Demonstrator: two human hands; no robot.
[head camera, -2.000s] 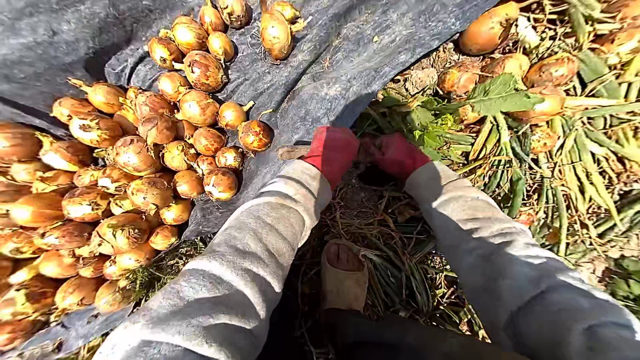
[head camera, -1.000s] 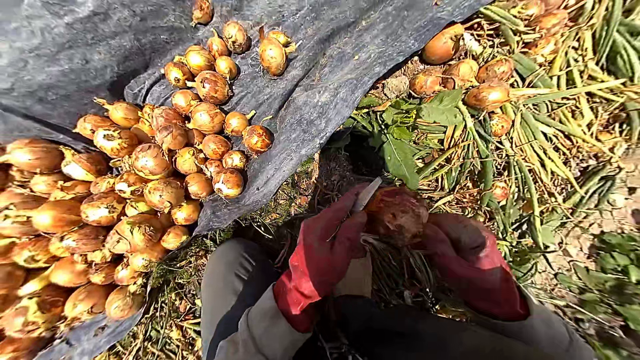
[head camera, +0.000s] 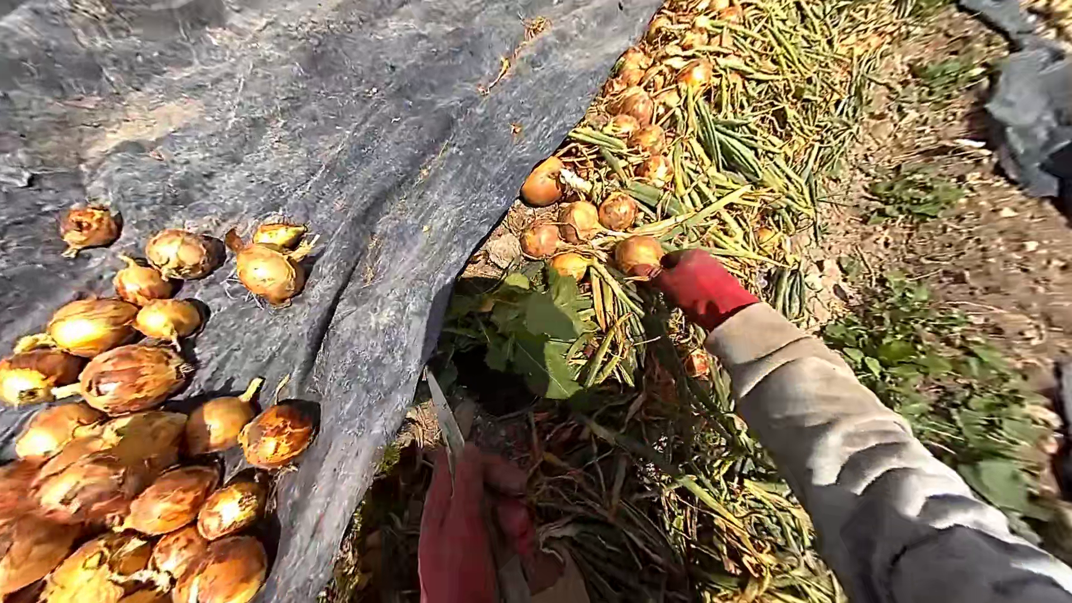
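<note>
My right hand (head camera: 702, 287), in a red glove, reaches out to an onion (head camera: 639, 255) at the edge of the row of onions with dry tops. Its fingertips touch that onion's lower right side; whether they grip it is hidden. In shade at the bottom centre, my left hand (head camera: 469, 519), also red-gloved, holds a small knife (head camera: 445, 412) with the blade pointing up and away. Left of it, a pile of onions (head camera: 134, 469) lies on a dark fabric sheet (head camera: 377, 327), with a few loose onions (head camera: 270, 270) above the pile.
Green broad leaves (head camera: 536, 331) stand beside the sheet's edge. Onion tops (head camera: 745, 151) and more onions (head camera: 632, 105) stretch toward the upper right. Bare soil and low weeds (head camera: 938, 377) lie at the right, with another piece of dark sheet (head camera: 1026, 109) beyond.
The onion held between both hands one second ago is no longer in them. My right hand has reached forward to an onion in the row. My left hand still has the knife.
</note>
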